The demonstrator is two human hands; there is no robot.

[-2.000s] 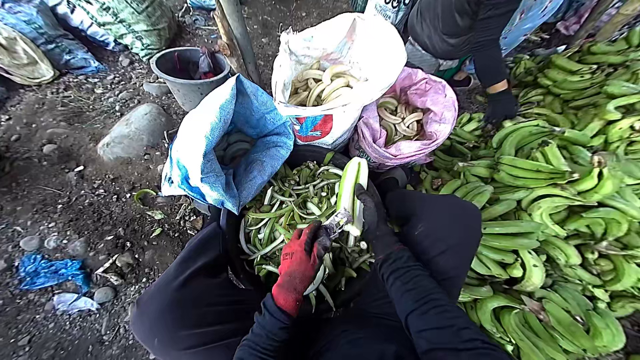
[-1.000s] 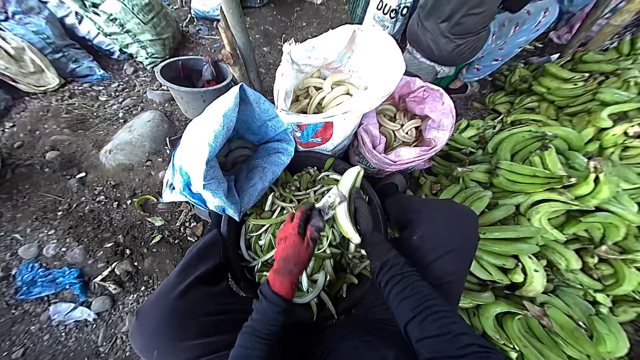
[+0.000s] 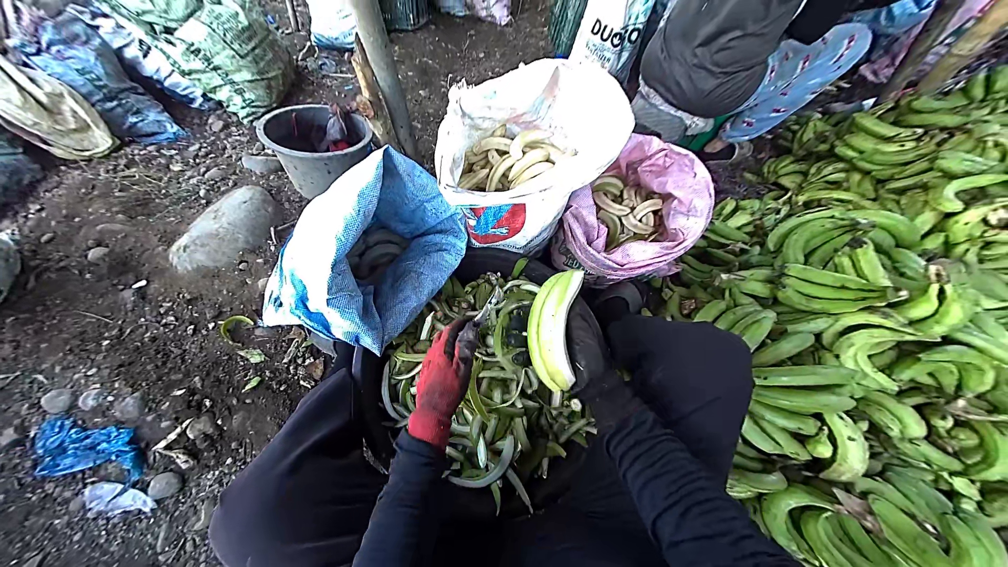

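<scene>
My right hand (image 3: pixel 587 350), in a dark glove, grips a partly peeled green plantain (image 3: pixel 551 331) above a black tub (image 3: pixel 366 409) full of peel strips. To its left my left hand (image 3: pixel 446 374), in a red glove with dark fingers, is closed on a small knife (image 3: pixel 488 303), whose blade points up and away from me, apart from the plantain. Green peels (image 3: pixel 492 425) lie in the tub between my legs. Behind it stand a blue sack (image 3: pixel 315 260) with dim contents, a white sack (image 3: pixel 543 205) and a pink sack (image 3: pixel 685 189), the last two holding peeled plantains (image 3: pixel 512 161).
Unpeeled green plantains (image 3: pixel 835 283) are heaped at the right. A grey bucket (image 3: pixel 311 161), a wooden post (image 3: pixel 386 71) and a large stone (image 3: pixel 224 228) stand beyond the blue sack. Another person (image 3: pixel 709 55) is at the upper right. Blue plastic (image 3: pixel 87 449) lies at the left.
The knife has come away from the plantain, and my left hand has moved left of it. The other person's dark-gloved hand, seen at the heap two seconds ago, no longer shows there.
</scene>
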